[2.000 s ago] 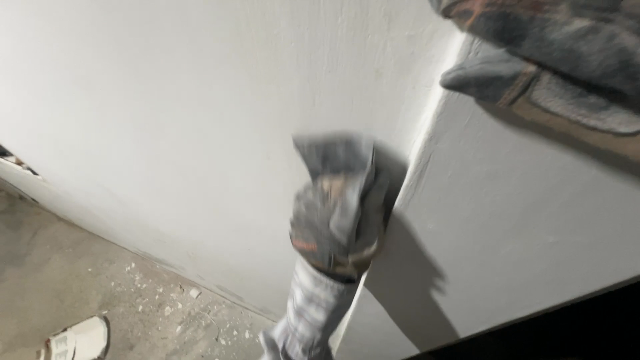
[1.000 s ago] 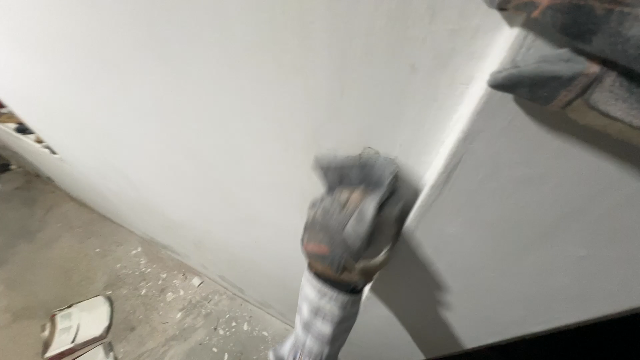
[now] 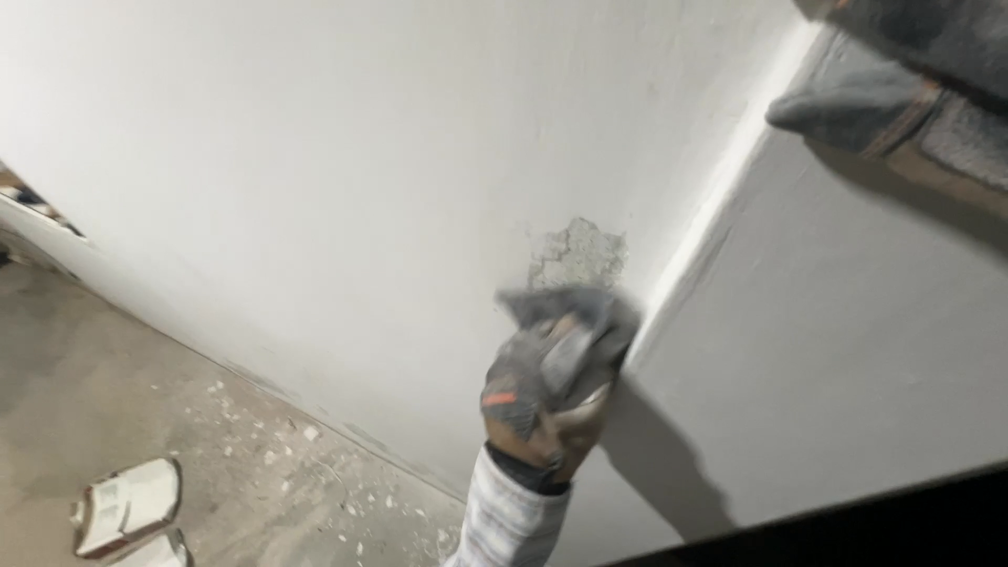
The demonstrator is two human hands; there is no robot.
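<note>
My left hand (image 3: pixel 551 386), in a grey and brown work glove with an orange mark, reaches up from the bottom of the view. Its fingers are closed on a folded grey sheet (image 3: pixel 543 303), whose exact material I cannot tell, against the white wall (image 3: pixel 315 197). Just above it the wall has a rough patch of chipped paint (image 3: pixel 583 252). My right hand (image 3: pixel 890 102), gloved too, is at the upper right, large in view and cut off by the frame; whether it holds anything is not visible.
A pale wall edge (image 3: pixel 724 173) runs diagonally beside my left hand. Paint flakes (image 3: pixel 311 433) litter the concrete floor (image 3: pixel 71 354) at lower left, near a white object with brown edges (image 3: pixel 134 504). A narrow opening (image 3: pixel 35 205) shows at far left, and a black area fills the lower right corner.
The chipped patch, not visible in the earlier frames, now shows above my left hand, which has shifted down along the wall with the grey sheet. My right hand remains at the upper right.
</note>
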